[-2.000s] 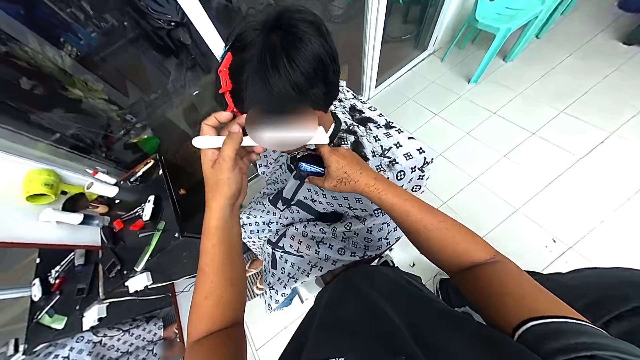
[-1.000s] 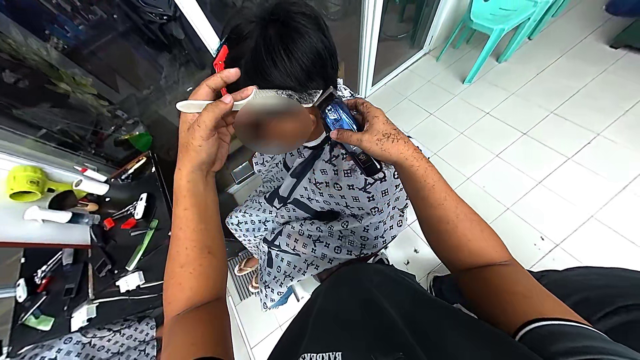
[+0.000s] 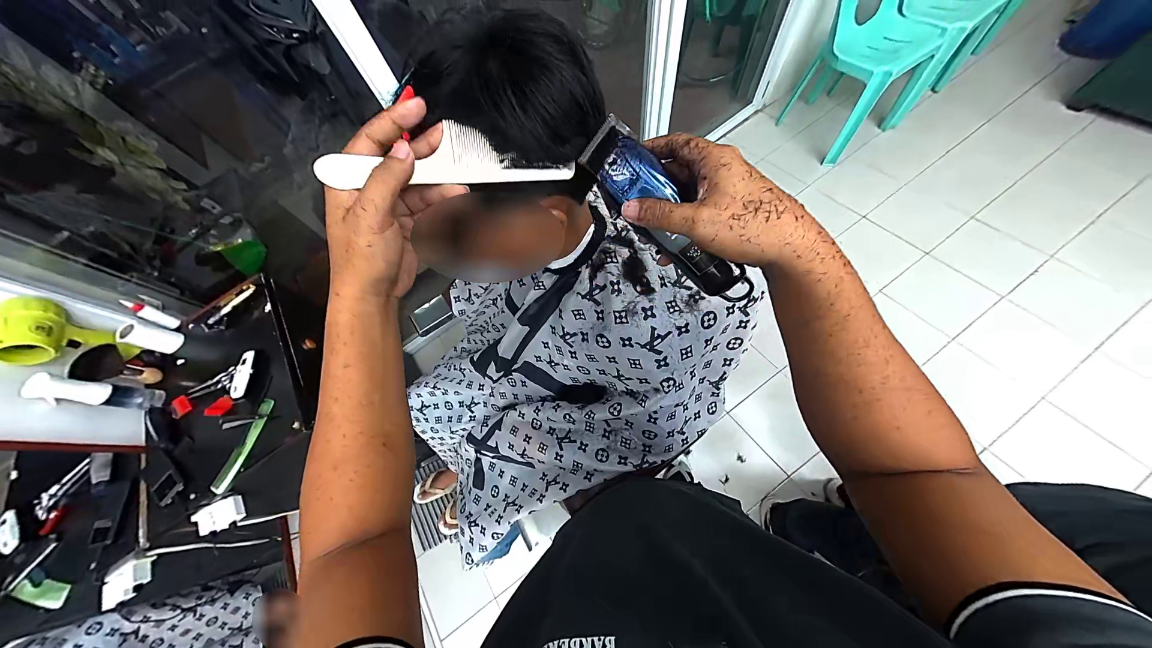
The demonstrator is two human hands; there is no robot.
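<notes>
My left hand [image 3: 382, 202] grips the handle end of a white barber comb [image 3: 504, 171], whose teeth lie in the black hair [image 3: 513, 81] of a seated person. Held in my right hand [image 3: 720, 198] is a blue and black hair clipper [image 3: 643, 180]; its blade end is beside the comb's far tip, at the side of the head. A patterned white and black cape [image 3: 612, 360] covers the person, with hair clippings on its shoulder. Clippings also cling to my right hand and forearm. Something red shows behind my left fingers.
At left, a black counter [image 3: 216, 531] holds a green comb [image 3: 243, 445], clipper guards and other tools. A yellow-green hair dryer [image 3: 40, 331] lies above them. Glass panels stand behind the person. Teal plastic chairs [image 3: 886, 45] stand on the white tiled floor [image 3: 945, 315] at upper right.
Two seconds ago the comb was lower, across the face; it has moved up into the hair. My right hand has raised the clipper from below the chin to the side of the head.
</notes>
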